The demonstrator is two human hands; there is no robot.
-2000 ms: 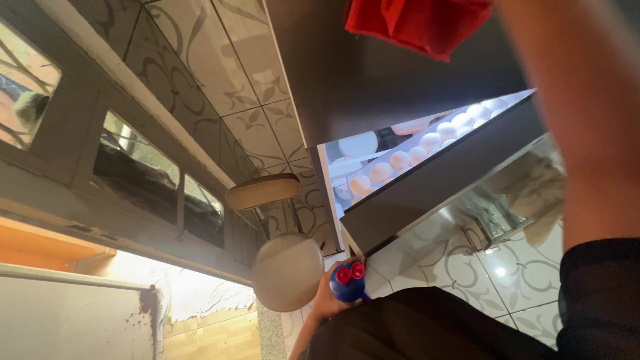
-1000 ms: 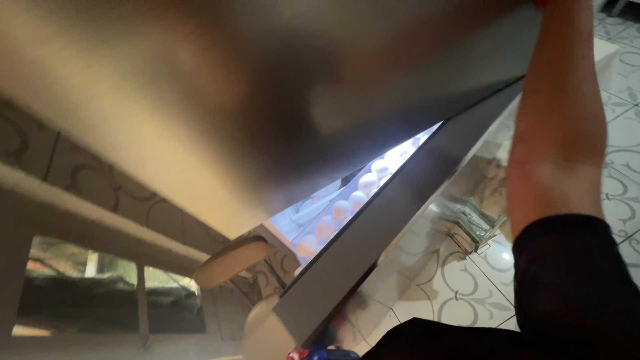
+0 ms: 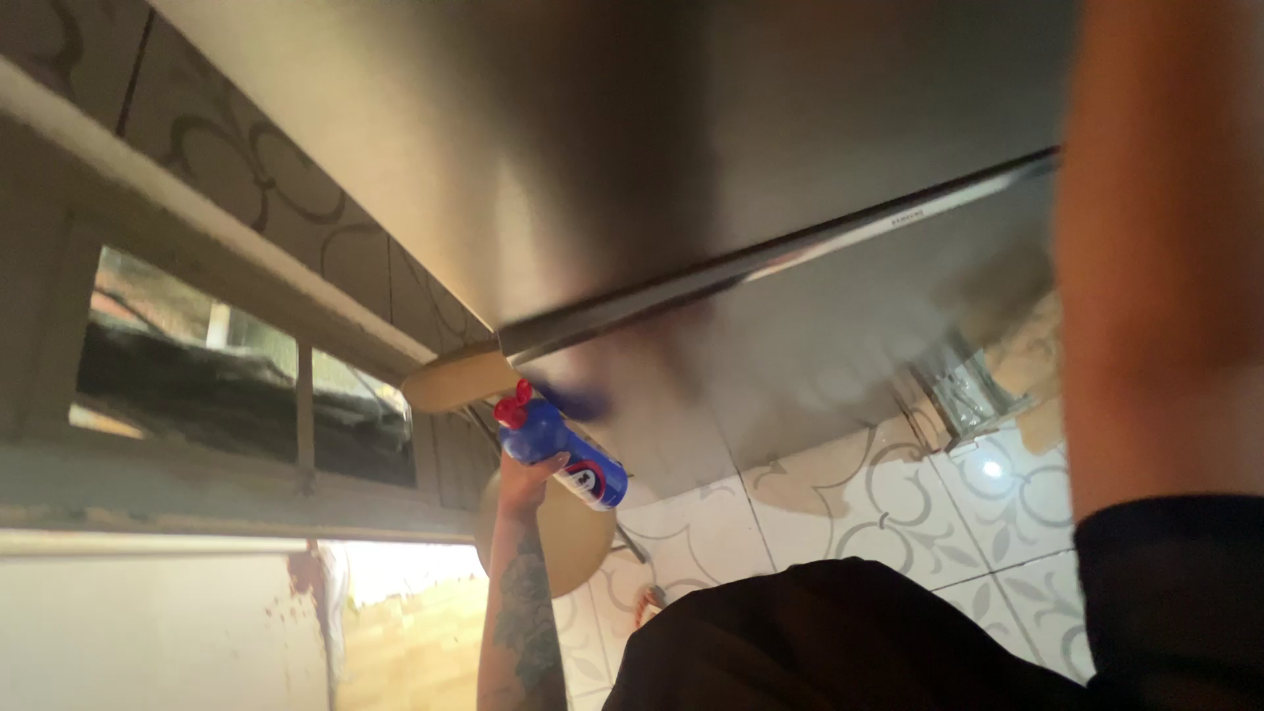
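Note:
My left hand (image 3: 528, 481) grips a blue plastic bottle (image 3: 585, 462) with a red flip cap, held tilted in front of a round-seated chair. A metal refrigerator door (image 3: 790, 375) stands shut against the refrigerator's body (image 3: 632, 128), with a thin dark seam between them. The bottle's cap is close to the near corner of the door. My right forearm reaches up along the right side of the view. My right hand is beyond the top edge, so what it touches is hidden.
The chair's seat (image 3: 568, 538) and backrest (image 3: 459, 380) stand beyond the refrigerator corner. A window frame (image 3: 306, 415) runs along the left. Patterned tiles (image 3: 889, 494) cover the floor, and a glass-and-metal object (image 3: 963, 395) shows at the right. A pale worn panel (image 3: 148, 632) lies lower left.
The refrigerator door, open with eggs showing inside, has swung shut. The bottle has come into fuller view in my left hand. The red cloth seen at the top earlier is out of view.

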